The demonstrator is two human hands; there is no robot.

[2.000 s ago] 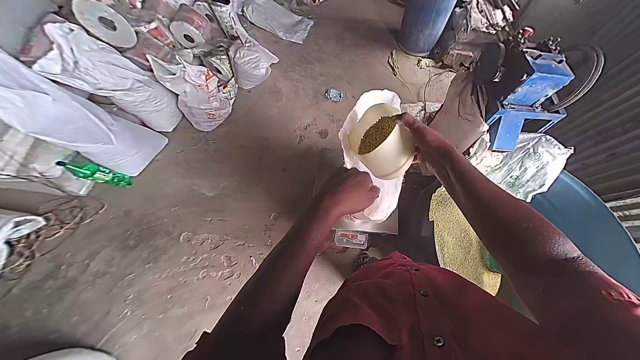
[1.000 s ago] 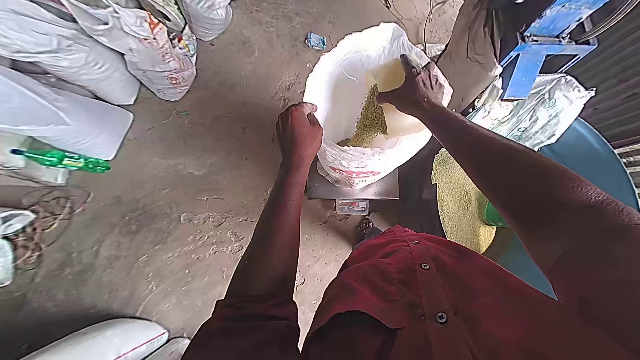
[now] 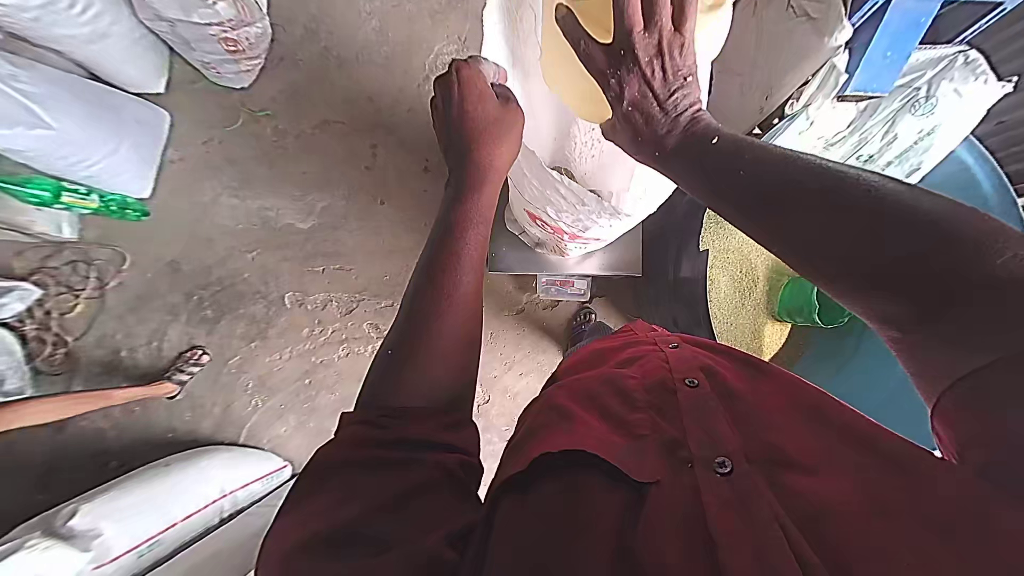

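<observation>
A white woven sack (image 3: 552, 192) stands with its mouth spread on the metal plate of a digital scale (image 3: 608, 260). My left hand (image 3: 478, 112) is closed on the left side of the sack's rim. My right hand (image 3: 652, 76), fingers spread, lies against a cream plastic tub (image 3: 574, 60) inside the sack's mouth; the frame's top edge cuts off the tub and the fingertips. A little grain shows low in the sack. To the right, a blue basin (image 3: 856, 376) holds yellowish-green grain (image 3: 736, 280) and a green plastic container (image 3: 812, 302).
Filled white sacks (image 3: 80, 120) and a green plastic bottle (image 3: 76, 198) lie at the left, above coiled rope (image 3: 56, 312). Another person's sandalled foot (image 3: 188, 370) is at the left. A full sack (image 3: 184, 504) lies at the lower left. A blue metal frame (image 3: 892, 48) stands upper right.
The tub, full of grain two seconds ago, was tipped into the sack, and grain poured out. My left hand has taken hold of the rim. Another person's foot has appeared at the left.
</observation>
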